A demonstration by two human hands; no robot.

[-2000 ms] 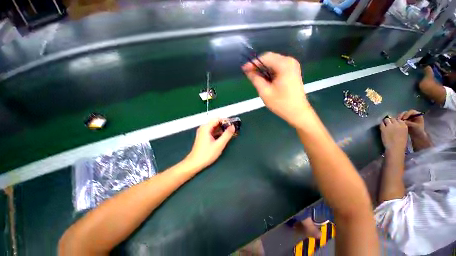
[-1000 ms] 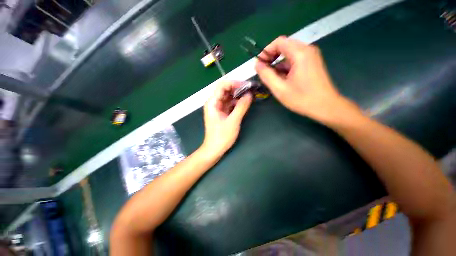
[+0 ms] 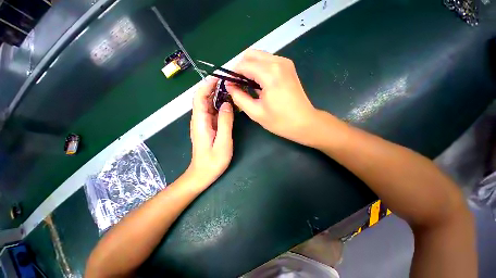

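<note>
A small dark electronic unit [image 3: 220, 95] is held upright between the thumb and fingers of my left hand [image 3: 211, 130], over the bench beside the whitish rail. My right hand [image 3: 272, 89] holds dark tweezers [image 3: 234, 76], their points directed left past the top of the unit. The right fingertips are at the unit's upper right side; whether they grip it I cannot tell. The fingers hide much of the unit.
A whitish rail [image 3: 168, 111] divides the bench from the green belt. The belt bears a unit with a yellow-white block [image 3: 173, 66], a thin pale rod [image 3: 168, 32] and another unit [image 3: 72, 144]. A clear plastic bag [image 3: 126, 184] lies left; dark metallic parts [image 3: 462, 11] lie far right.
The view has turned and shifted. My right hand, earlier raised away from the unit, is now close against my left hand. The tweezers now point left across the top of the unit.
</note>
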